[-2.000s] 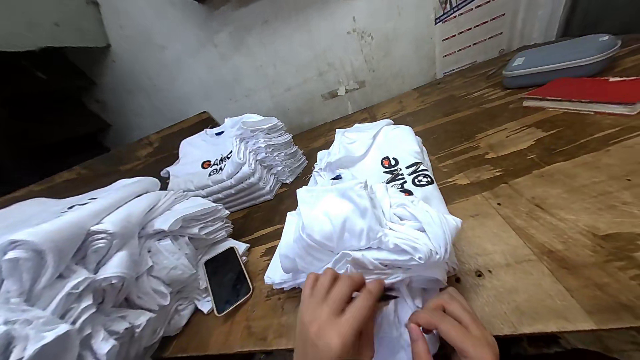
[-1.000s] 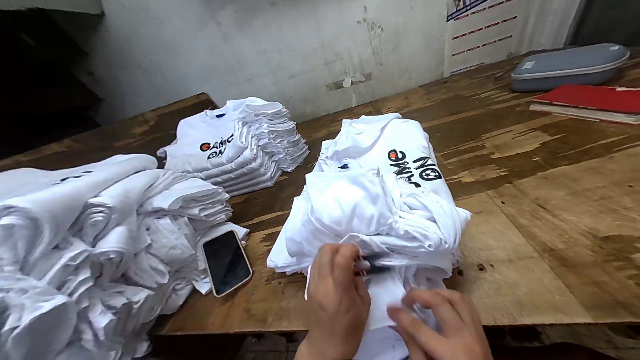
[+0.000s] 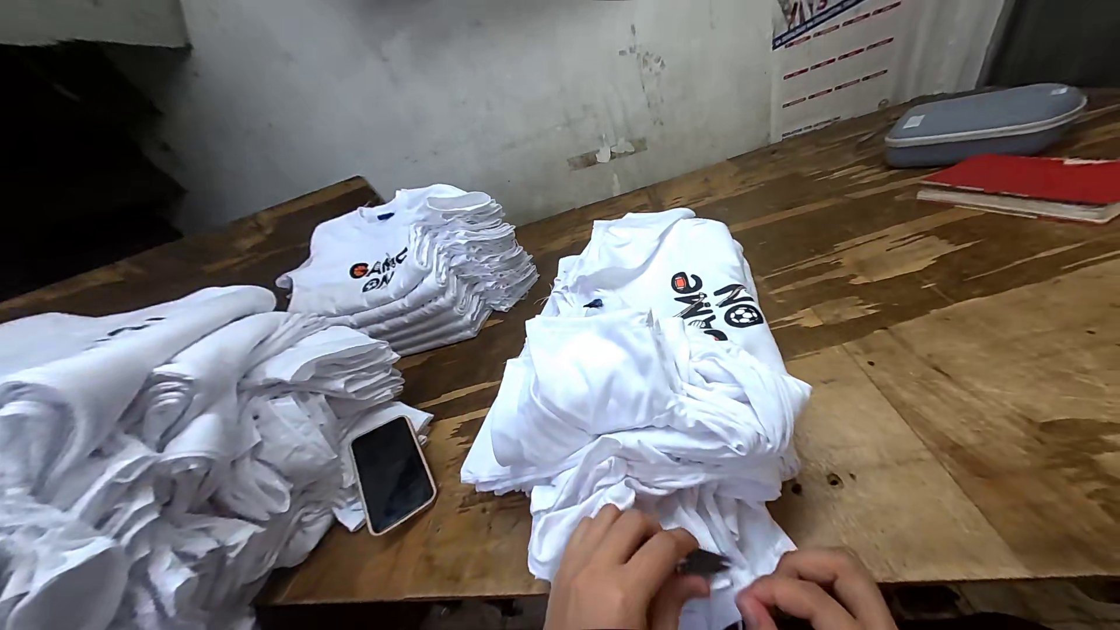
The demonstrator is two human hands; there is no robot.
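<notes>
White printed shirts (image 3: 595, 376) lie in a loosely folded stack at the middle of the table, with white cloth hanging toward the near edge. On that cloth, at the bottom of the view, my left hand (image 3: 617, 569) grips a small dark metal tool (image 3: 704, 563), whose pointed end shows past the fingers; its exact kind is unclear. Close by on the right, my right hand (image 3: 818, 591) pinches the edge of the white cloth between thumb and fingers. The tool's tip points toward the right fingertips.
A neat stack of folded white shirts (image 3: 411, 271) stands behind on the left. A large heap of white garments (image 3: 157, 420) fills the near left, a smartphone (image 3: 392, 475) beside it. At the back right of the wooden table (image 3: 927, 420) are a grey zip case (image 3: 980, 127) and a red book (image 3: 1024, 184).
White cloth now bunches out over the stack's near side, and both hands have moved nearer the bottom of the view. The dark tool shows more plainly in my left hand.
</notes>
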